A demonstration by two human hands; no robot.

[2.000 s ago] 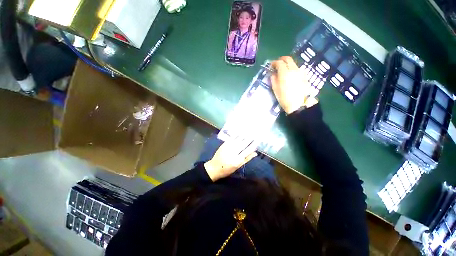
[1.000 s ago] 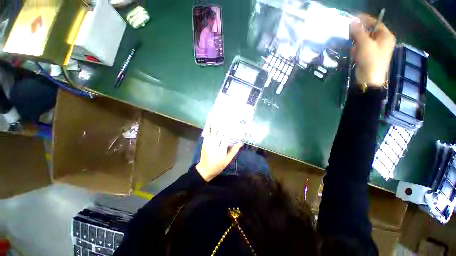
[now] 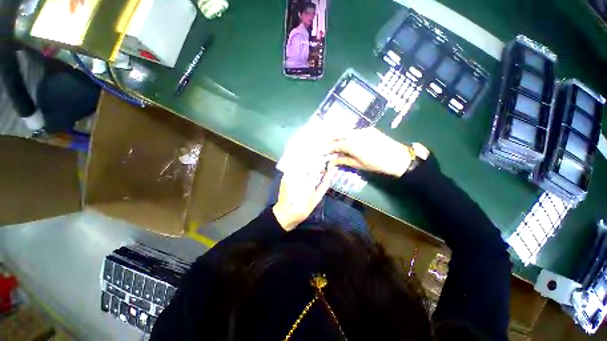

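A blister tray (image 3: 360, 93) with black-framed windows lies slanted at the bench's near edge, its lower part washed out white by glare. My left hand (image 3: 301, 193) is at the tray's near end. My right hand (image 3: 369, 150) lies over the tray's near part, its fingertips meeting my left hand's fingers. Glare hides what the fingertips hold, and no tweezers can be made out. A strip of white adhesive pieces (image 3: 399, 91) lies beside the tray's far end. A second dark tray (image 3: 432, 63) with white ovals along one edge lies beyond it.
Stacked trays (image 3: 526, 100) stand at right, with another stack (image 3: 574, 141) beside them. A white label sheet (image 3: 539, 228) lies near the right edge. A smartphone (image 3: 305, 38), a marker (image 3: 191, 69) and a white box (image 3: 160, 30) are on the far left part. An open carton (image 3: 143, 163) is below.
My right hand has come back from the far right to the tray, beside my left hand. The large glaring sheet over the second tray no longer shows there. The whole view has shifted.
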